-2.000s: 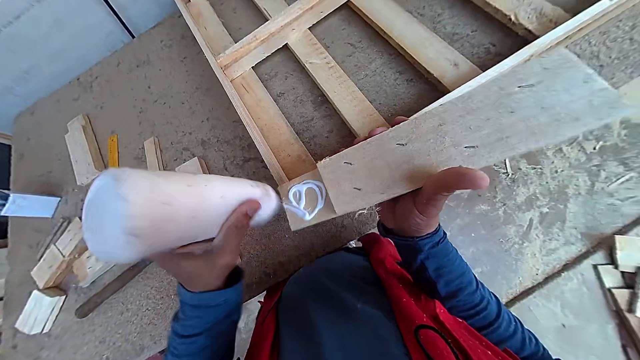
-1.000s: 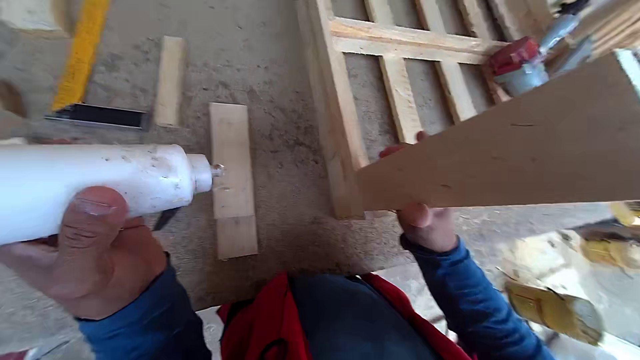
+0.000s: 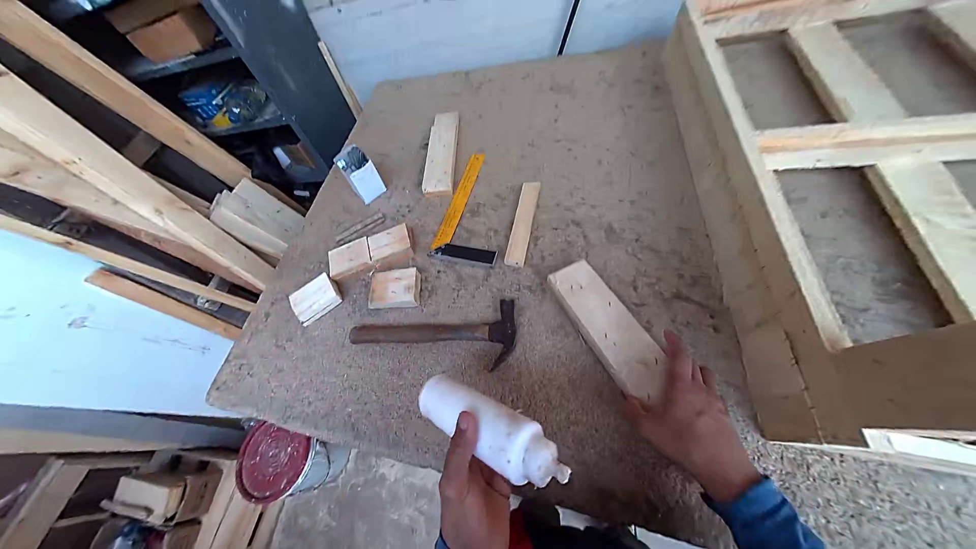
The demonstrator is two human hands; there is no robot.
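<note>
A white plastic glue bottle [image 3: 492,431] lies in my left hand [image 3: 473,488], its nozzle pointing down to the right. My right hand [image 3: 690,419] grips the near end of a short wooden board [image 3: 610,328] over the worktable. Between the bottle and the loose blocks lies a claw hammer [image 3: 435,333] with a wooden handle. Behind it are a try square [image 3: 457,202] with a yellow blade and a narrow wood strip [image 3: 523,223]. A slatted wooden frame [image 3: 831,145] stands at the right.
Several small wood blocks [image 3: 394,288] and an open box of nails [image 3: 361,175] sit on the left of the worktable [image 3: 595,99]. Past its left edge are long planks [image 3: 130,175], a dark metal shelf [image 3: 267,61] and a bucket with a red lid [image 3: 274,461].
My right hand was at the wooden frame's board and now holds a short board. The glue bottle stays in my left hand; its nozzle was over a glued corner two seconds ago. The view has swung widely.
</note>
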